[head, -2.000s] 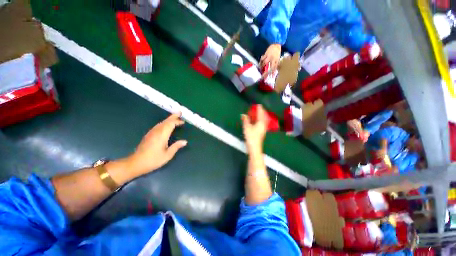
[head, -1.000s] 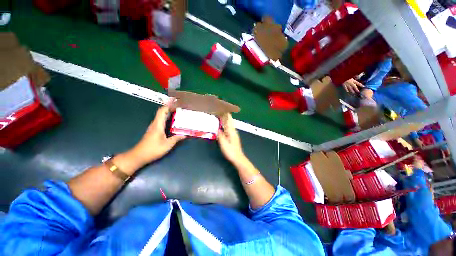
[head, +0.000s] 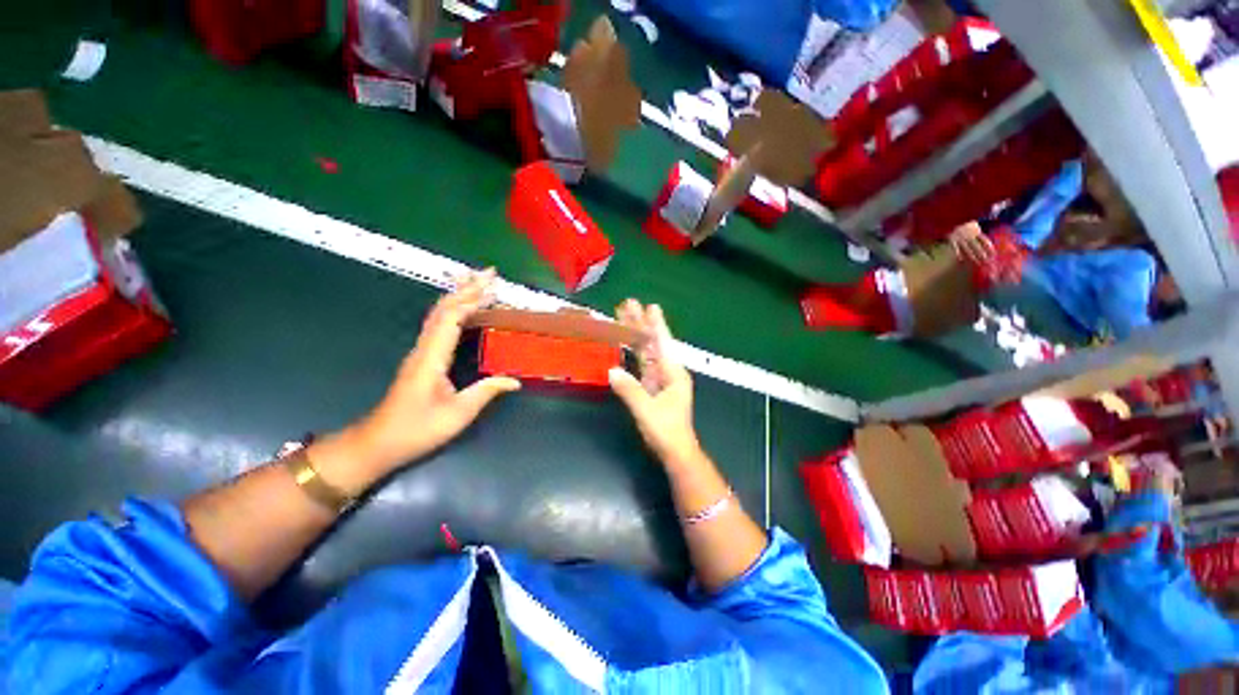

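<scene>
A red retail box (head: 550,360) is on the dark worktop just in front of me, with its brown lid flap (head: 560,325) standing along the far side. My left hand (head: 442,364) holds its left end, thumb at the front. My right hand (head: 659,380) holds its right end, with the fingers behind the flap and the thumb on the near face. No white insert shows in it from this view.
A large red carton (head: 82,333) with a brown flap stands at the left. A white edge strip (head: 292,224) borders the green conveyor belt, which carries a closed red box (head: 560,228) and open ones. Stacked boxes (head: 972,597) and workers are at right.
The box in my hands now shows a red face where white showed, and its flap looks narrower. My right fingers are raised. The boxes on the belt have moved right.
</scene>
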